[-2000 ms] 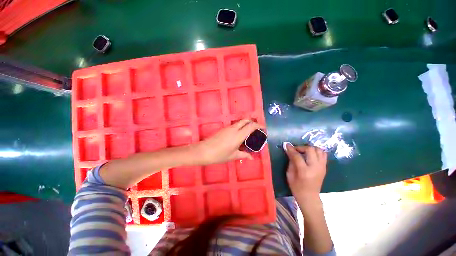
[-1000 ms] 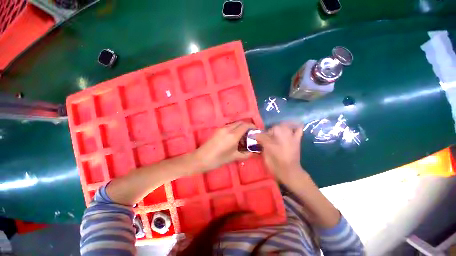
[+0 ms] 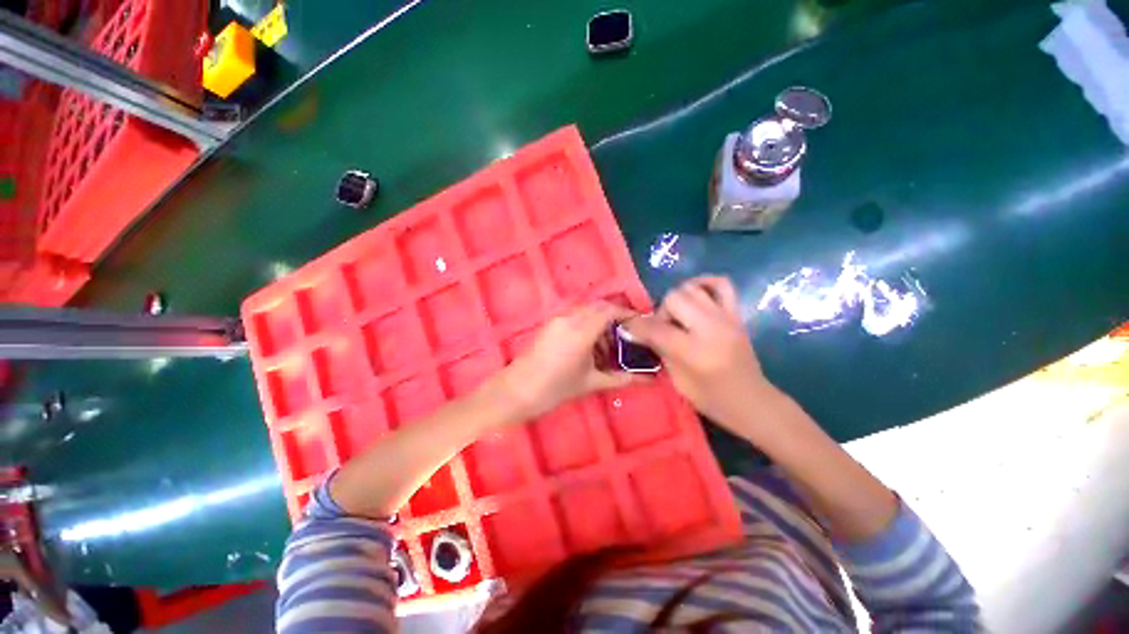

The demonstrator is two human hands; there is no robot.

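Observation:
My left hand point(image 3: 560, 362) holds a small square smartwatch body point(image 3: 638, 352) with a dark face and silver rim, above the right part of the red compartment tray point(image 3: 518, 274). My right hand point(image 3: 708, 339) is at the watch with its fingertips on the upper edge of its face. Whether a wipe is between those fingertips cannot be told. A watch body point(image 3: 449, 556) lies back side up in a near pocket of the tray, and another point(image 3: 405, 572) is partly hidden by my left sleeve.
A translucent bottle point(image 3: 755, 186) with an open metal lid stands right of the tray. Shiny crumpled scraps point(image 3: 842, 297) lie beside it. Watch bodies point(image 3: 609, 31) point(image 3: 355, 188) lie beyond the tray. A metal post point(image 3: 112, 334), red crates point(image 3: 112, 173) and a yellow box point(image 3: 229, 60) are left.
My right hand has come from the belt beside the tray to the watch in my left hand. The view has turned, bringing the crates and yellow box into view at the left.

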